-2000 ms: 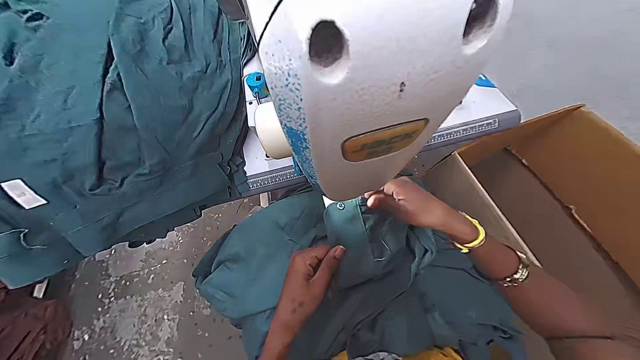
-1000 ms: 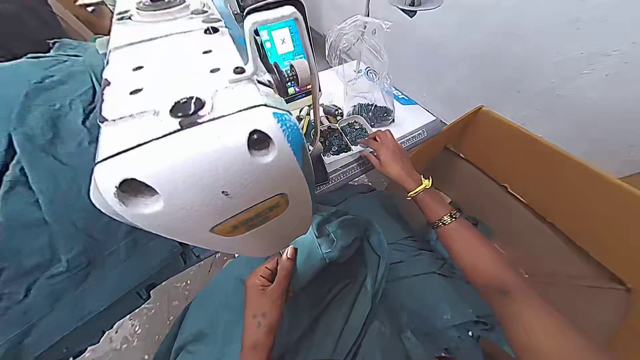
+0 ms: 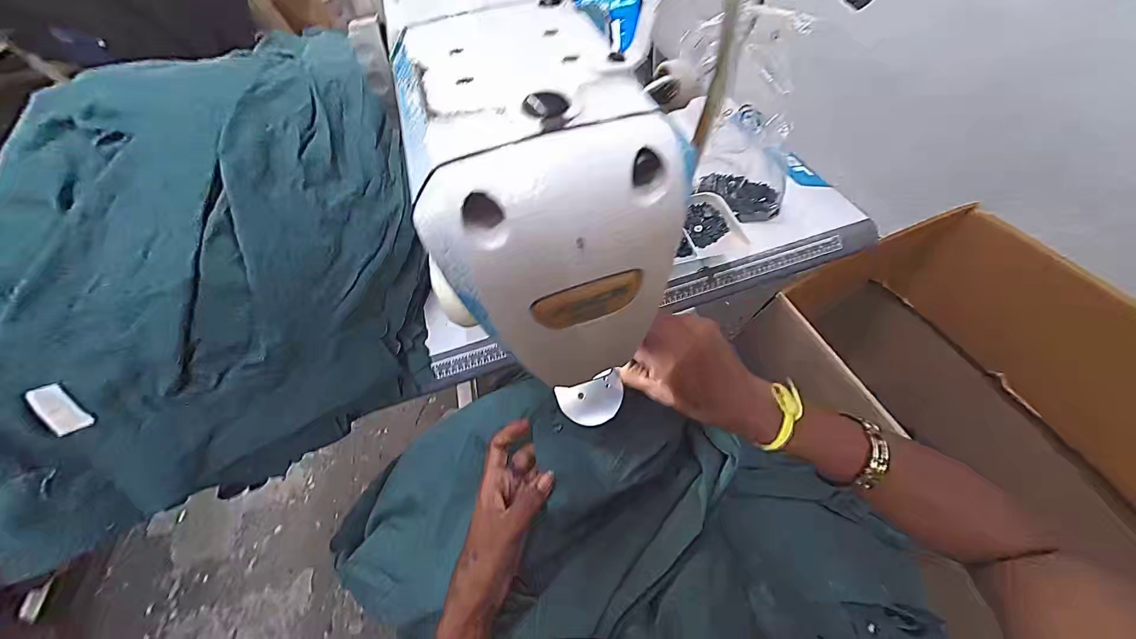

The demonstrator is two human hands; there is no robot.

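The white head of an industrial sewing machine point(image 3: 550, 231) fills the upper middle, a rounded metal plate point(image 3: 590, 401) showing at its lower end. Dark green cloth point(image 3: 639, 515) lies below it and over the lap. My right hand point(image 3: 697, 364) is at the right side of the machine's lower end, fingertips beside the plate; whether they pinch something small is hidden. My left hand point(image 3: 510, 488) rests by the cloth left of the plate, fingers apart and curled, gripping nothing visible.
A pile of green garments point(image 3: 222, 248) lies at left. Behind the machine at right are a tray of dark buttons point(image 3: 710, 226) and a clear plastic bag point(image 3: 754, 177) with dark pieces. A large cardboard box point(image 3: 976, 293) stands at right, and a ruler strip point(image 3: 754, 271) edges the table.
My right hand has come back from the button tray to the machine's lower end. My left hand, which held the cloth one second ago, has let go of it. The view has shifted.
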